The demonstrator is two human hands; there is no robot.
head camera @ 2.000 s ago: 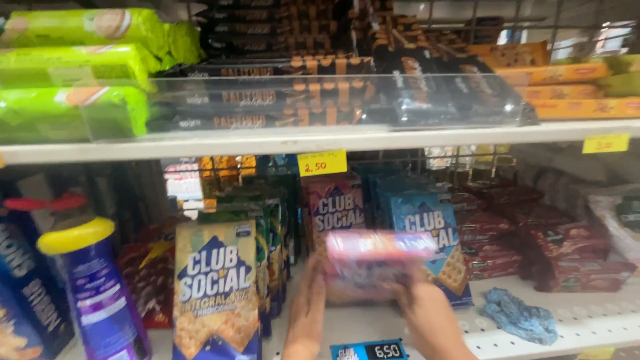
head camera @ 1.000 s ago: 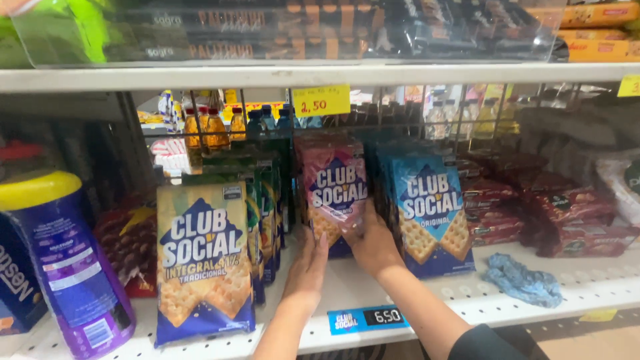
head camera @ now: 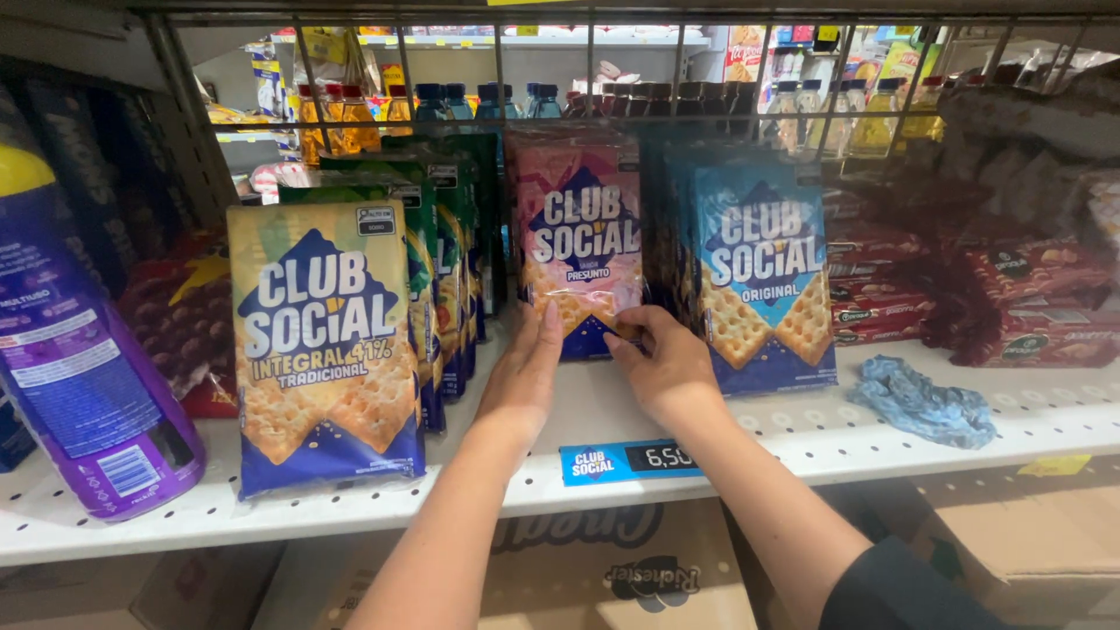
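A pink Club Social cracker pack [head camera: 582,236] stands upright at the front of its row on the white perforated metal shelf [head camera: 525,499]. Along its lower left edge lies my left hand [head camera: 525,372], fingers pointing up. My right hand [head camera: 669,359] is at the lower right corner, its thumb and bent fingers against the pack. To the left is a row of green packs [head camera: 451,262] with a beige Club Social pack [head camera: 324,350] in front. On the right, blue Club Social packs [head camera: 766,280] stand in another row.
A purple bottle with a yellow cap [head camera: 79,350] stands far left. Red biscuit packets [head camera: 1015,306] are stacked at right, behind a crumpled blue cloth [head camera: 923,398]. A wire grid [head camera: 591,118] backs the shelf. A price tag [head camera: 630,462] is on the front edge; cardboard boxes [head camera: 612,569] sit below.
Two seconds ago a blurred pink pack was tilted between my hands in front of the row; now the front pink pack is upright on the shelf. My hands have moved lower along it. The view has come closer.
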